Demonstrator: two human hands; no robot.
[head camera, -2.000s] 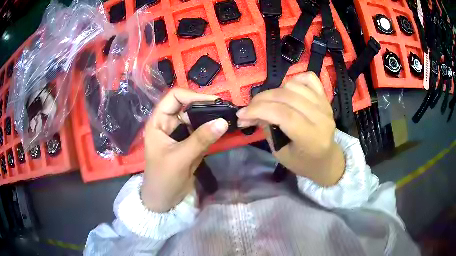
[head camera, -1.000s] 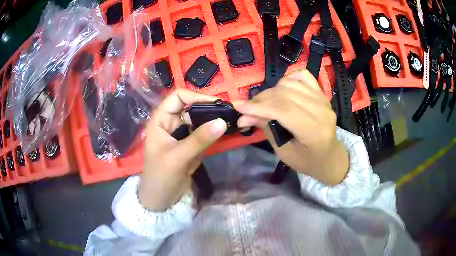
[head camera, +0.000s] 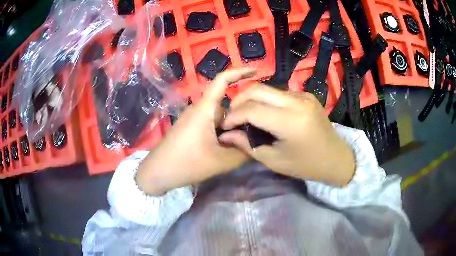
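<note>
My left hand (head camera: 195, 140) and my right hand (head camera: 290, 130) meet in front of my chest, over the near edge of the orange-red pocket tray (head camera: 105, 162). Between them is a black watch piece (head camera: 259, 136), mostly hidden by my fingers; only dark parts show below my right fingers and between the hands. My right fingers are curled round it. My left palm is turned inward, with its index finger stretched out toward the tray. Whether a strap is joined to the case cannot be seen.
Square watch cases (head camera: 213, 63) sit in tray pockets. Strapped watches (head camera: 301, 44) lie across the tray's right end. A clear plastic bag (head camera: 125, 100) with black pieces covers the left part. Neighbouring trays at left and right hold round watch cases (head camera: 399, 61). A yellow floor line (head camera: 430, 167) shows at right.
The watch case held in my left fingers is now mostly covered. My left hand has turned and its index finger has straightened. My right hand has moved closer to it. The view has shifted slightly.
</note>
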